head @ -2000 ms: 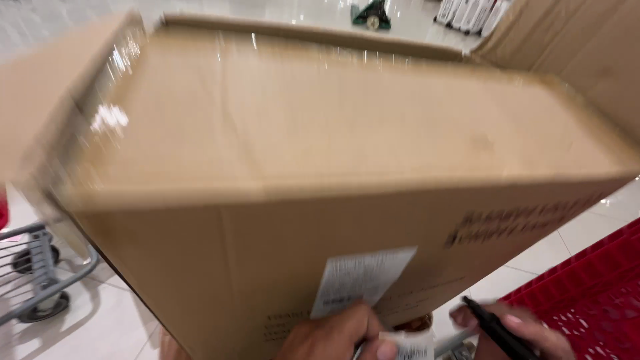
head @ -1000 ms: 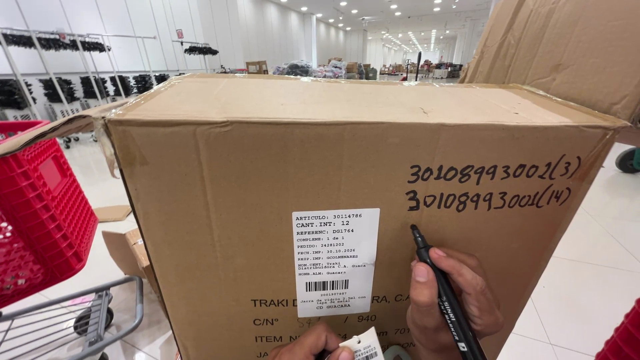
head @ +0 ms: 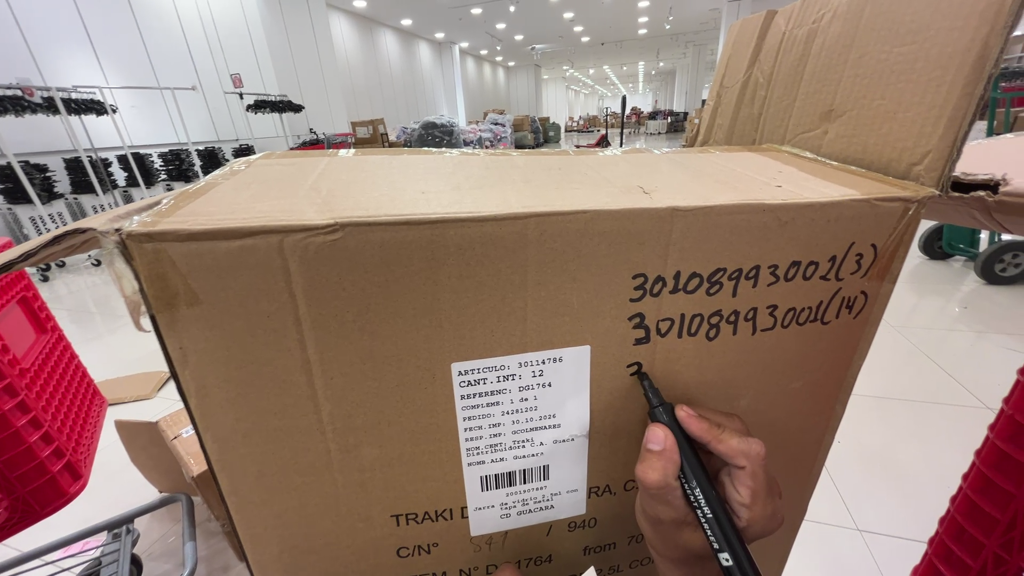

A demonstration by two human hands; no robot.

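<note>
My right hand point(head: 708, 488) grips a black permanent marker point(head: 692, 472), its tip touching the side of a large cardboard box point(head: 320, 320). A short fresh black stroke lies at the tip, below two handwritten lines of digits. A white printed label point(head: 522, 440) with a barcode is stuck on the box, left of the marker. Of my left hand point(head: 506, 570) only a fingertip shows at the bottom edge, by the box's printed text; what it holds is hidden. A corner of a white tag point(head: 590, 571) shows beside it.
Red plastic shopping carts point(head: 48, 400) point(head: 972, 496) stand at both sides. An opened box flap point(head: 848, 88) rises at the right. Behind it is a green hand truck point(head: 960, 240). Racks with black hangers point(head: 176, 164) line the left wall. A smaller cardboard box point(head: 188, 456) lies on the floor.
My right hand with the marker has come to the box side, and a new stroke shows under the two lines. My left hand and the white tag have dropped mostly out of view. The view has tilted up.
</note>
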